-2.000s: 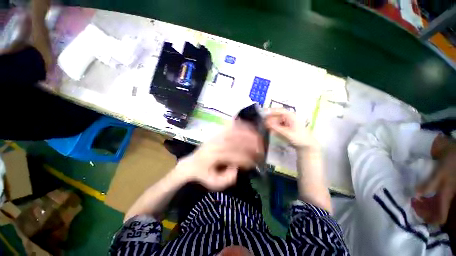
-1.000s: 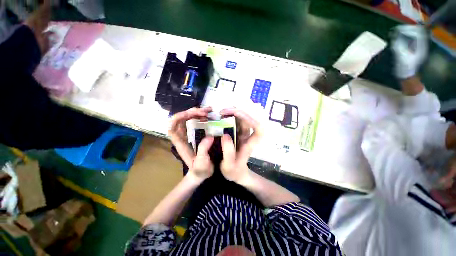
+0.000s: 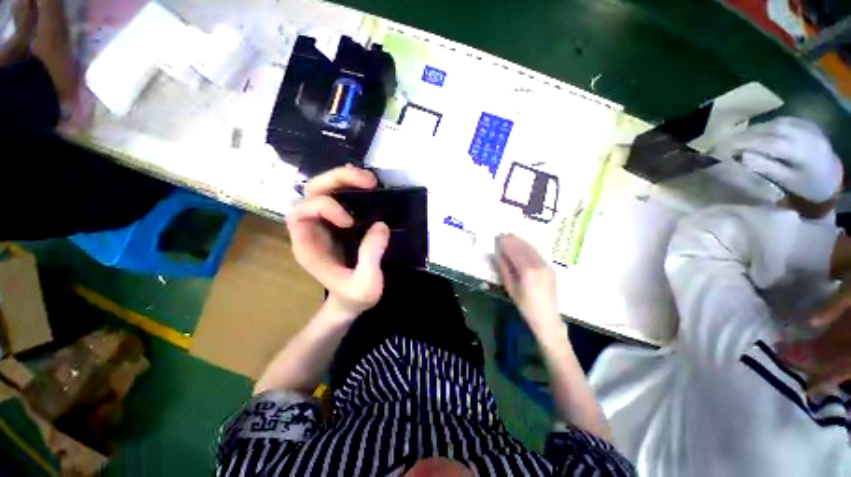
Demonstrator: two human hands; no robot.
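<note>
My left hand [image 3: 331, 242] is bare and holds a dark, palm-sized device [image 3: 403, 224] over the bench's near edge, thumb on its face. My right hand [image 3: 523, 270] is apart from it, to the right near the bench edge; it is blurred, and whether its fingers hold anything cannot be seen. A blue label sheet [image 3: 491, 140] lies flat beyond the hands. A black frame-shaped piece or outline [image 3: 530, 192] lies right of it. A small blue label [image 3: 434, 75] lies farther back. A glossy black tray [image 3: 327, 107] with upright flaps and a blue strip inside stands to the left.
The white bench [image 3: 448, 56] runs across the view. White crumpled sheets [image 3: 140, 56] lie at its left. A white-gloved neighbour [image 3: 793, 158] at the right is at a black carton with white flaps [image 3: 676, 144]. A blue stool [image 3: 163, 233] and cardboard [image 3: 247, 307] are below left.
My right hand has let go of the device and moved right. My left hand keeps the device, which now shows a dark face. The neighbour's gloved hand has come down by the black carton.
</note>
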